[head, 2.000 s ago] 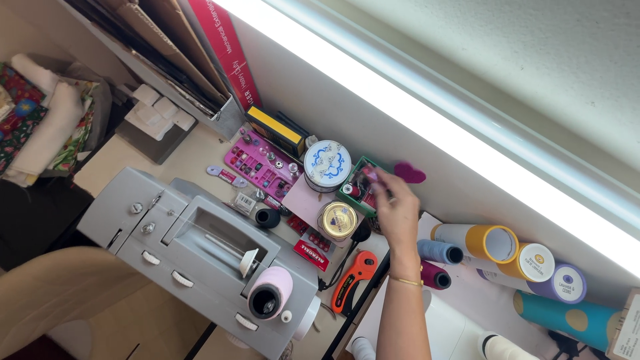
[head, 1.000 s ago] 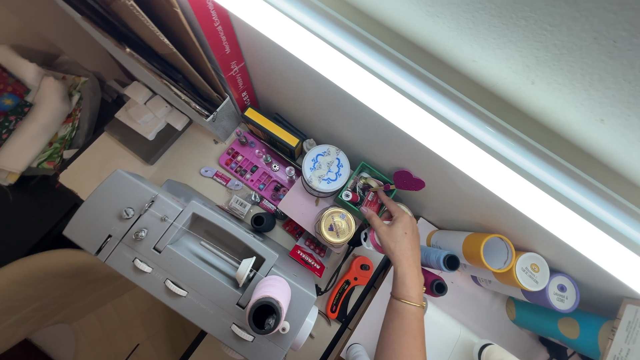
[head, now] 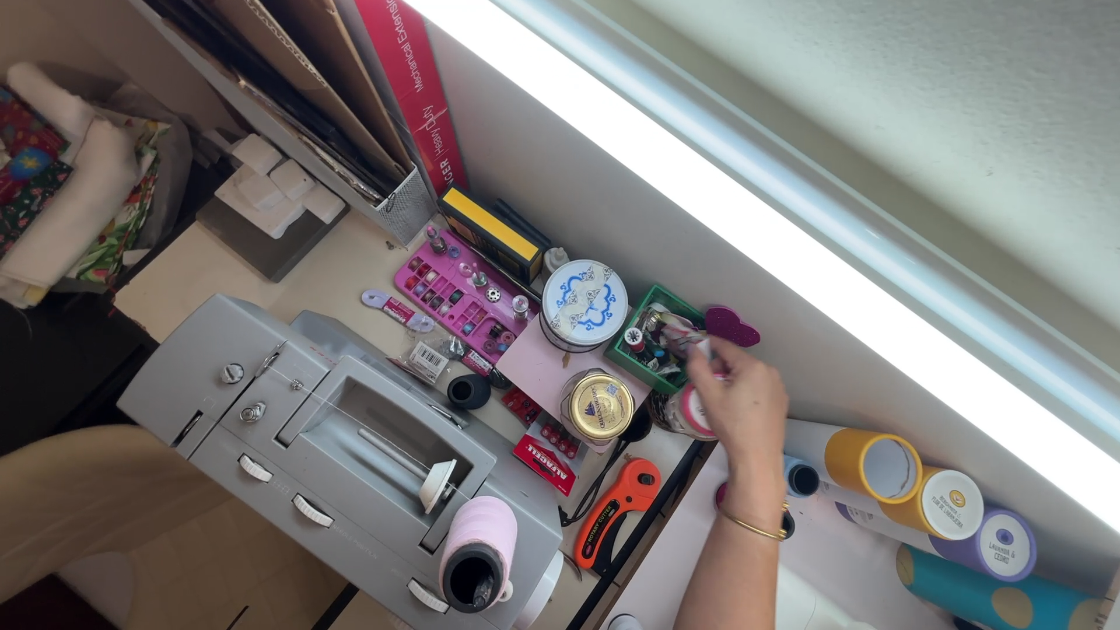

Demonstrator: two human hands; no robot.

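My right hand (head: 744, 394), with a gold bangle at the wrist, pinches a small plastic packet (head: 682, 336) over the green box (head: 623, 352). Spools and small sewing items fill that box, among them a spool (head: 635, 338). Just below my fingers stands a jar with a pink-and-white lid (head: 697, 409), partly covered by the hand. To the left are a round tin with a blue-patterned lid (head: 584, 302) and a jar with a gold lid (head: 600, 407). My left hand is outside the view.
A grey sewing machine (head: 210, 350) with a pink thread cone (head: 479, 529) fills the lower left. Near it lie a pink bobbin tray (head: 459, 302) and an orange rotary cutter (head: 617, 512). Cardboard tubes (head: 884, 464) lie at right. A purple heart (head: 733, 325) is by the wall.
My right hand was reaching into the green box a second ago; now it is lifted a little above it with the packet between the fingers.
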